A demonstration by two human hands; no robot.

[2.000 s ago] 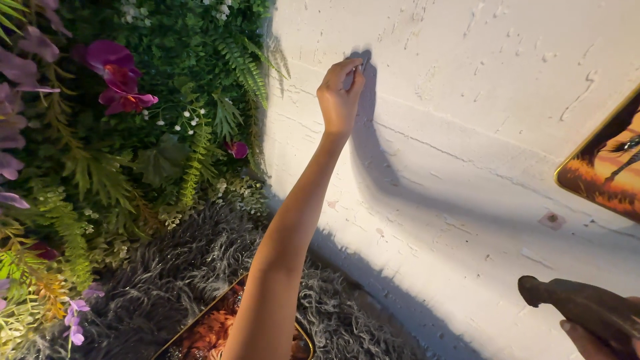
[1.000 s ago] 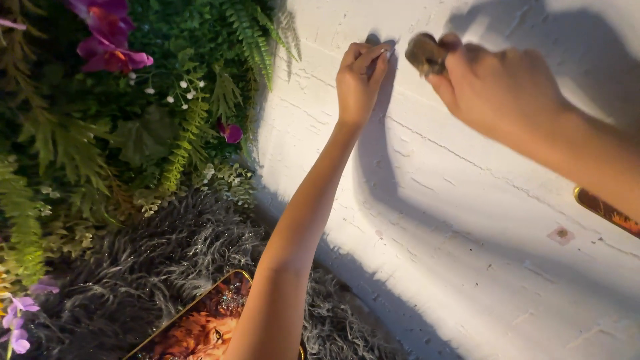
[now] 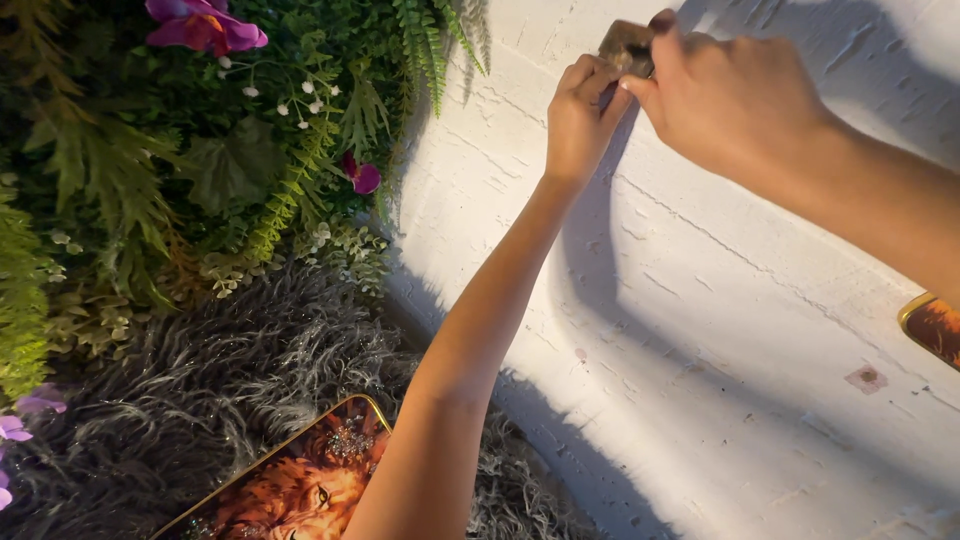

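My left hand (image 3: pixel 585 112) is raised against the white textured wall (image 3: pixel 735 315), with thumb and fingers pinched together. A small thin object, which looks like a nail, was at these fingertips in an earlier frame; the hammer now largely hides that spot. From the right, my right hand (image 3: pixel 739 105) grips a hammer, its worn metal head (image 3: pixel 628 49) right at my left fingertips. Its handle is mostly hidden behind my right fingers. Whether the hammer touches the small object cannot be told.
Artificial greenery (image 3: pixel 225 150) with purple flowers covers the left side. Below lies grey shaggy fur (image 3: pixel 247 360), bearing a gold-framed lion picture (image 3: pixel 300 480) partly behind my left forearm. Another gold-framed picture (image 3: pixel 934 330) hangs on the wall at the right edge.
My right hand has brought the hammer from the lower right up to my left fingertips. My left hand stays pinched at the wall. The view has shifted somewhat.
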